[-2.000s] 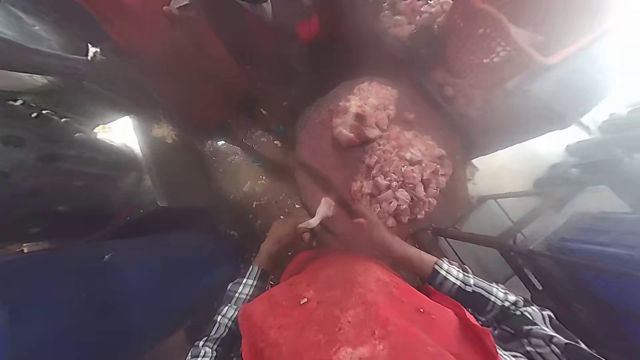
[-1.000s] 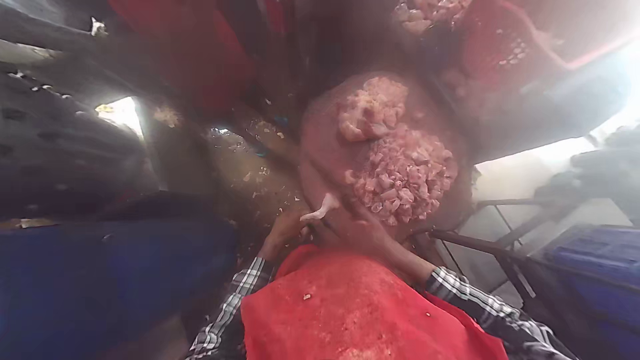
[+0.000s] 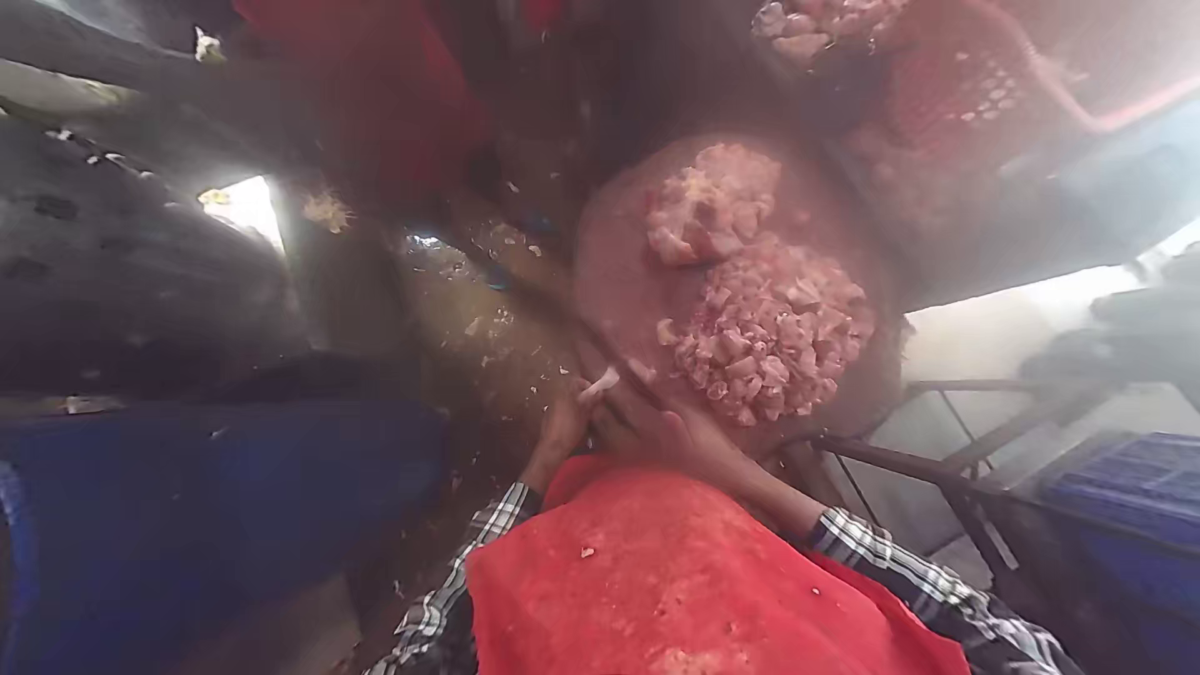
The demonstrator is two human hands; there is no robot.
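Note:
My left hand (image 3: 564,419) is closed on a small pale piece of meat (image 3: 600,385) near the lower left rim of a round chopping block (image 3: 619,244). Beside it, my right hand (image 3: 647,422) is at a long dark blade (image 3: 600,339), which slants up and left from the fingers; blur hides how the fingers lie and whether they grip it. A wide heap of cut meat pieces (image 3: 773,328) lies on the block to the right of my hands. Larger raw meat pieces (image 3: 712,202) are piled behind that heap.
A red apron (image 3: 694,572) covers my front. Blue containers (image 3: 216,506) stand at the left, another blue crate (image 3: 1125,487) at the right behind a dark metal frame (image 3: 891,459). More meat (image 3: 825,23) and a red plastic basket (image 3: 975,94) are at the upper right. Scraps litter the floor (image 3: 459,328).
Both hands stay close together at the block's near edge. The small pale piece at my fingers looks shorter and tilts differently than before.

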